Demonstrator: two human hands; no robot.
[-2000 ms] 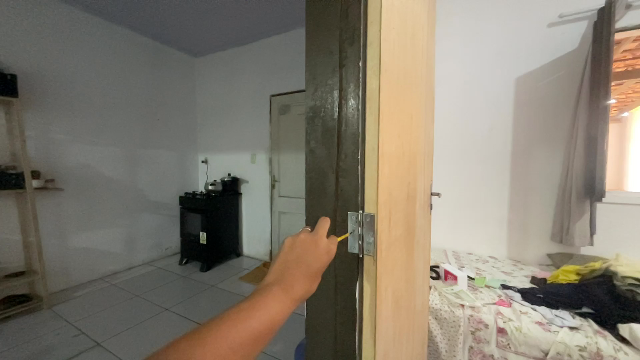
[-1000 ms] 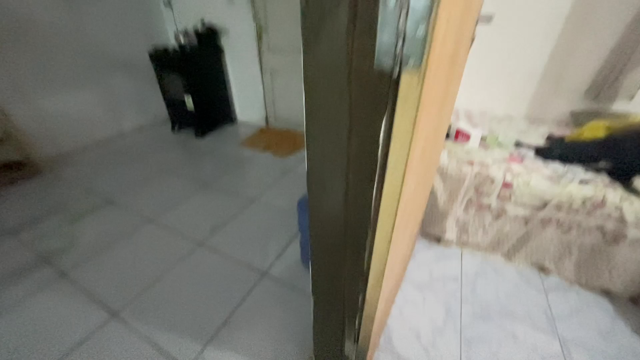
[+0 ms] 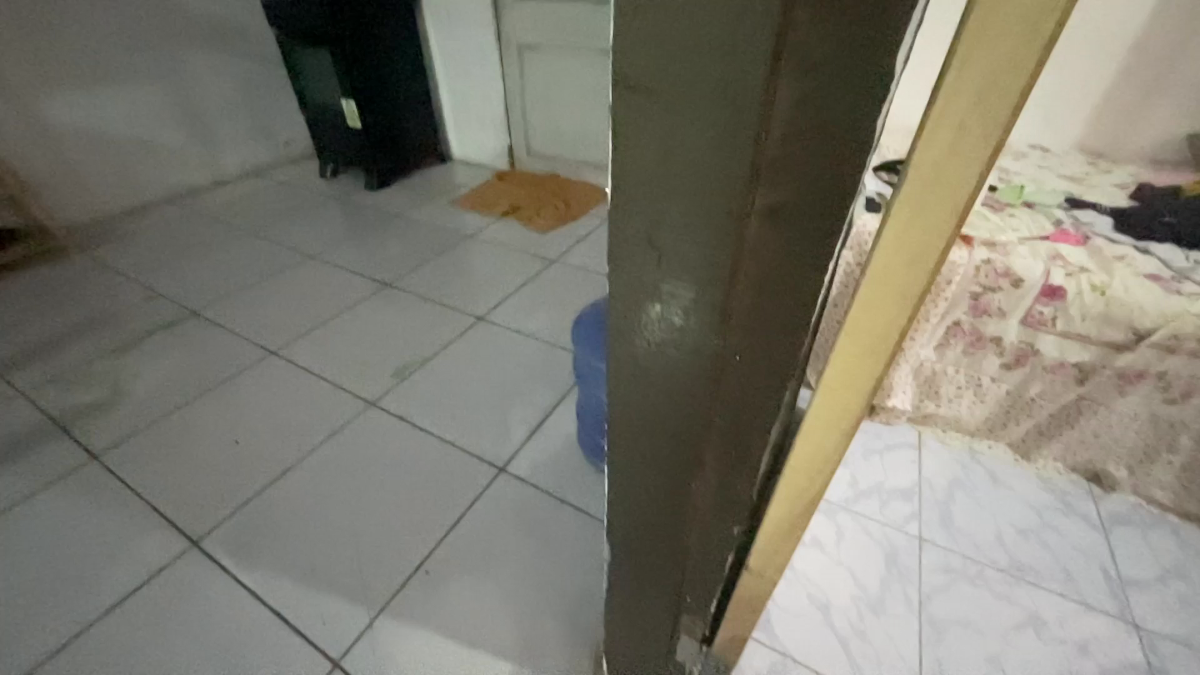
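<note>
Neither my left hand nor my right hand is in view. A dark painted door frame (image 3: 698,328) stands upright down the middle. To its right the edge of a light wooden door (image 3: 900,300) slants from the top down to the frame's foot, with a narrow dark gap between the two. At the bottom, where door and frame meet, a small greyish metal piece (image 3: 692,647) shows, perhaps a hinge; it is too cut off and blurred to tell.
Left of the frame lie a tiled floor (image 3: 375,403), an orange mat (image 3: 532,199) by a pale door (image 3: 562,94), a black stove (image 3: 366,94) and a blue plastic container (image 3: 590,384) partly behind the frame. On the right stands a bed with a floral cover (image 3: 1050,375) and clothes (image 3: 1158,214).
The hand that held a thin yellow thing at the door hinge two seconds ago has left the view. The view has swung down toward the floor. The door edge now looks more slanted.
</note>
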